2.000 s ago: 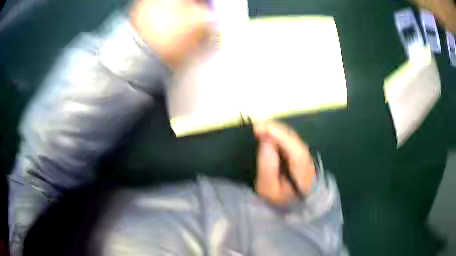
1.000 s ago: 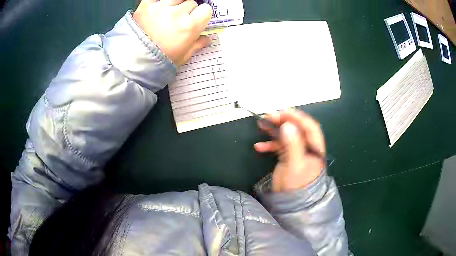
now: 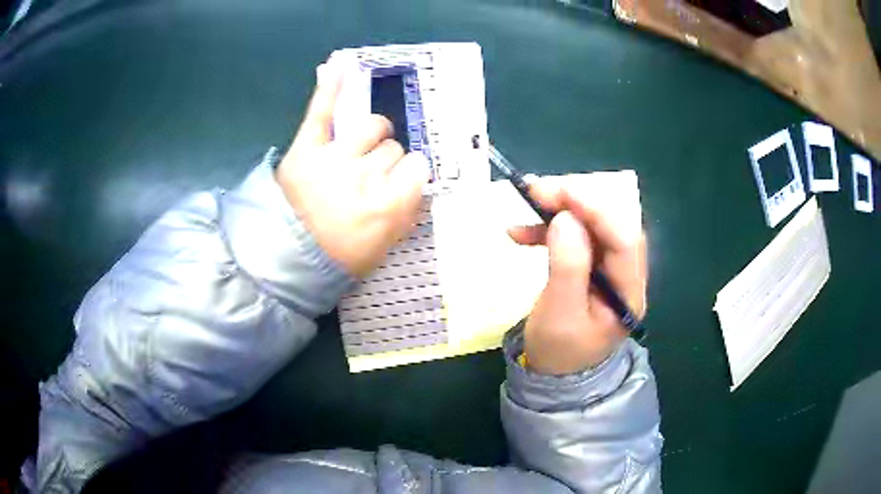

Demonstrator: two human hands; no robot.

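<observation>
A white to lilac housing [image 3: 456, 96] with a dark rectangular window lies over the top of the adhesive strip sheet [image 3: 391, 299]. My left hand [image 3: 362, 183] lies on the housing's left part, fingers bent over the window's lower part. My right hand [image 3: 580, 260] holds dark tweezers [image 3: 522, 183] like a pen. Their tip is at the housing's right edge, near a small dark spot. I cannot tell whether a strip is at the tip. The sheet has dark parallel lines on its left and is blank on its right.
Three loose white covers [image 3: 778, 177] lie on the dark green bench [image 3: 222, 77] at the right. A spare lined sheet [image 3: 775, 294] lies just below them. A brown board [image 3: 744, 58] with a dark object [image 3: 749, 13] crosses the upper right. A grey surface shows at the lower right.
The housing under my left hand now shows fully, where only its edge showed before. My right hand and tweezers have moved from the lined sheet to the housing's edge. The view has shifted upward.
</observation>
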